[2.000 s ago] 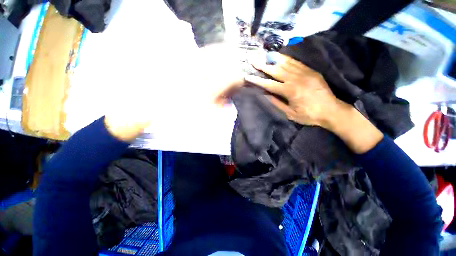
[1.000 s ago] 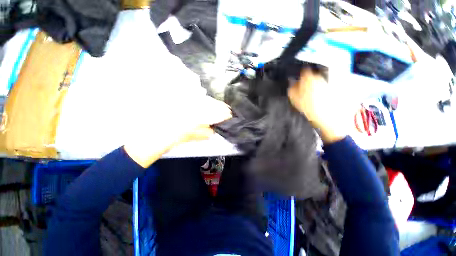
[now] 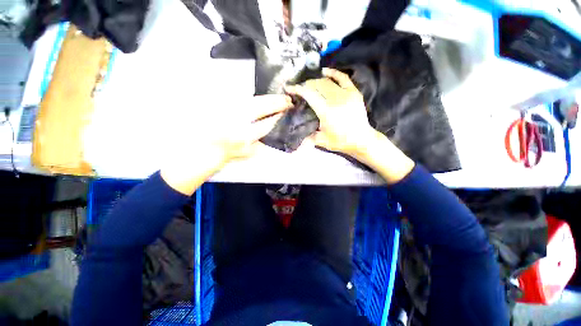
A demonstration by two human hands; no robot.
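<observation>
A black garment piece lies bunched on the white table to the right of the needle area, with a small part of it between my hands. My left hand, pale in the glare, pinches the cloth's left edge at its fingertips. My right hand holds the cloth with bent fingers just in front of the shiny metal presser foot area. The needle itself cannot be made out. More dark cloth extends behind and left of the metal parts.
A tan strip lies at the table's left, with a black cloth bunch behind it. Red-handled scissors lie at right, below the machine's dark control panel. Blue crates stand beside my legs. A red and white object is below right.
My right hand has moved left and forward from over the cloth to the needle area. My left hand now meets the cloth beside it. The garment no longer hangs over the table's front edge.
</observation>
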